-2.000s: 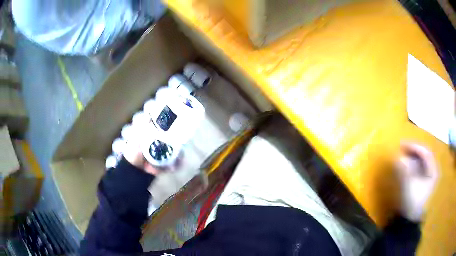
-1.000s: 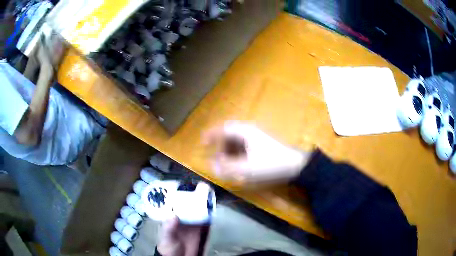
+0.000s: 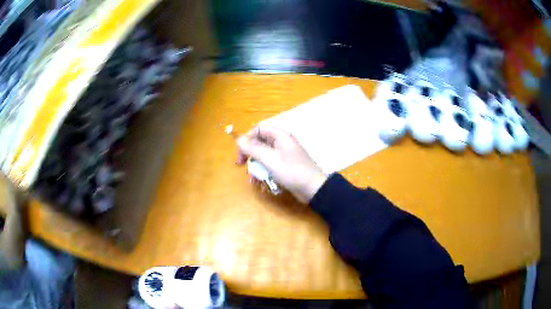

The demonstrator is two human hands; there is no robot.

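My right hand [image 3: 281, 162] is over the table, its fingers closed on a lamp base [image 3: 260, 171] with a silvery end. A tiny white plug connector [image 3: 229, 128] sticks out beyond the fingertips; its wires are blurred. A white camera body [image 3: 181, 286] is at the bottom left, by the table's front edge, lying sideways with its lens face to the left and its dark open end to the right. Only a sliver of my left hand [image 3: 171, 306] shows under it, cut off by the picture's edge.
An open carton [image 3: 163, 139] heaped with lamp bases stands on the table [image 3: 241, 241] at left. A paper sheet [image 3: 326, 130] lies behind my right hand. Finished cameras [image 3: 456, 127] stand in a row at right. A dark panel [image 3: 272, 39] is at the back.
My right hand, empty two seconds ago, now holds a lamp base. The camera body has moved from over the carton below to the table's front edge. The view has turned right.
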